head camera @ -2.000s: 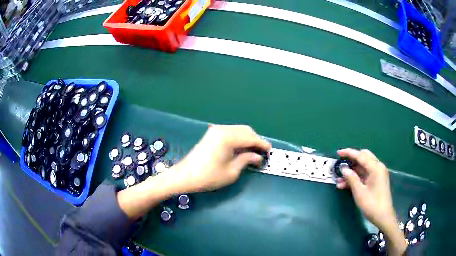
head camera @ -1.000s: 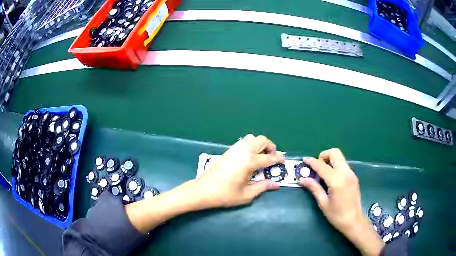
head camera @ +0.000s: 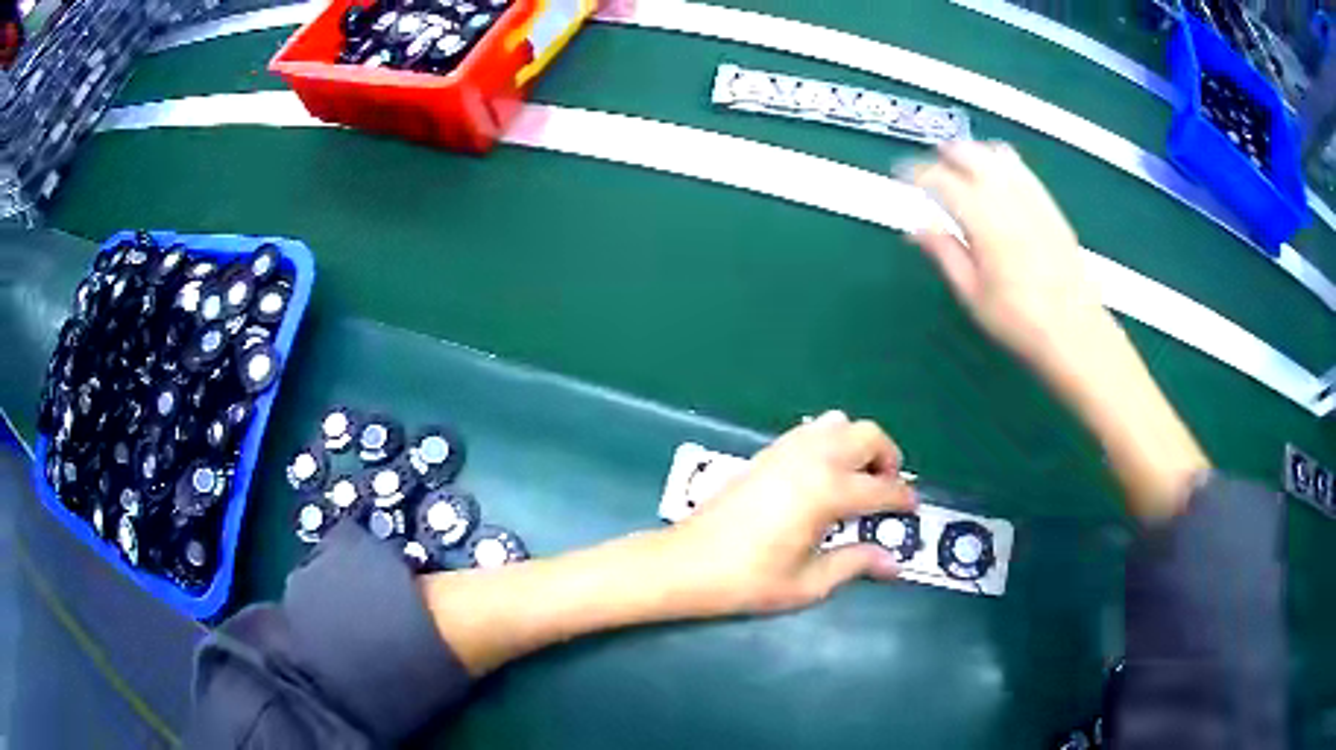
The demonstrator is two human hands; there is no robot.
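Note:
A pale fixture strip lies on the near green bench. Its right end carries a black speaker unit with a second one beside it. My left hand lies over the strip's middle, with thumb and fingers around the second unit. The strip's left end shows bare; its middle is hidden under the hand. My right hand is raised over the line surface, slightly blurred, fingers apart and empty. Its fingertips are near the right end of another pale strip.
A blue bin heaped with discs stands at left, with loose discs beside it. A red-orange bin is at the back left. A small blue bin is at the back right. A loaded strip is cut off at the right edge.
My right hand has left the near strip and reached up across the line. My left hand stays at the near strip. Two units now show at its right end. The view has shifted.

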